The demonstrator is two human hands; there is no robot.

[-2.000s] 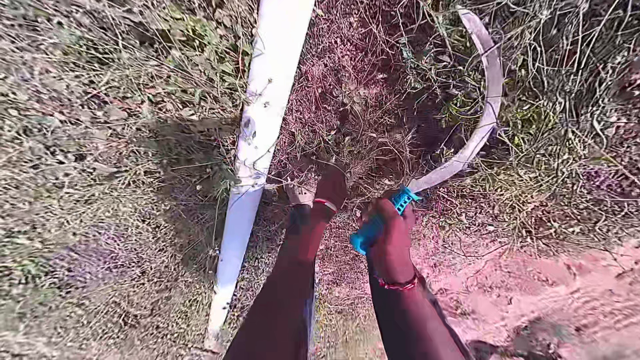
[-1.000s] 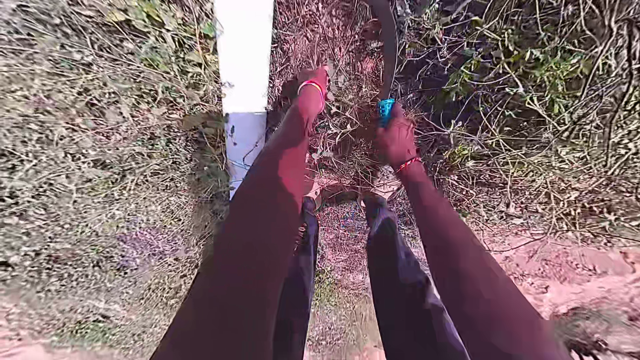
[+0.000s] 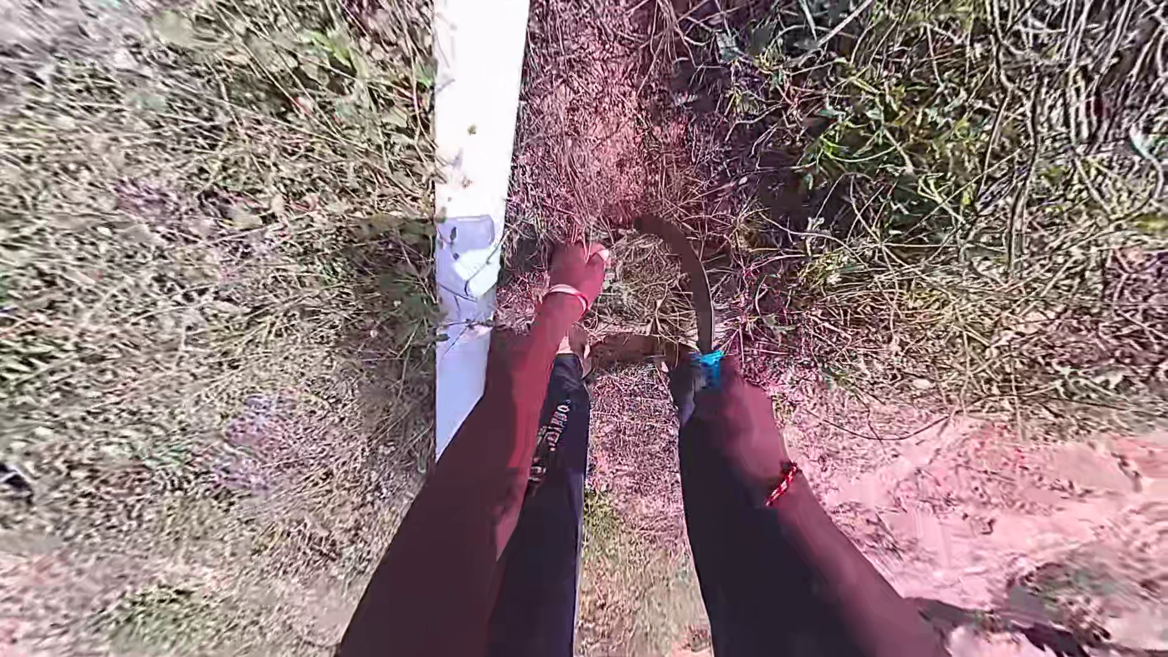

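Observation:
My right hand (image 3: pixel 744 420) grips a sickle by its turquoise-wrapped handle (image 3: pixel 708 365), in front of my right leg. The sickle's dark curved blade (image 3: pixel 698 278) points up and bends left, its tip near dry stems. My left hand (image 3: pixel 577 269), with a pale band at the wrist, is closed at the dry grass stems (image 3: pixel 602 214) to the left of the blade tip. The fingers are partly hidden, and whether stems are held in them is hard to tell. A gap lies between the left hand and the blade.
A long white post or slab (image 3: pixel 470 137) runs along the left of my hands. Dry grass (image 3: pixel 228 301) covers the ground beyond it. Tangled green and dry brush (image 3: pixel 912 182) stands at the right, with bare pinkish soil (image 3: pixel 1004 511) at lower right.
The sickle has swung from reaching out to the upper right, two seconds ago, to pointing upward with its tip bent left. Since one second ago, my right hand has come lower, nearer my legs.

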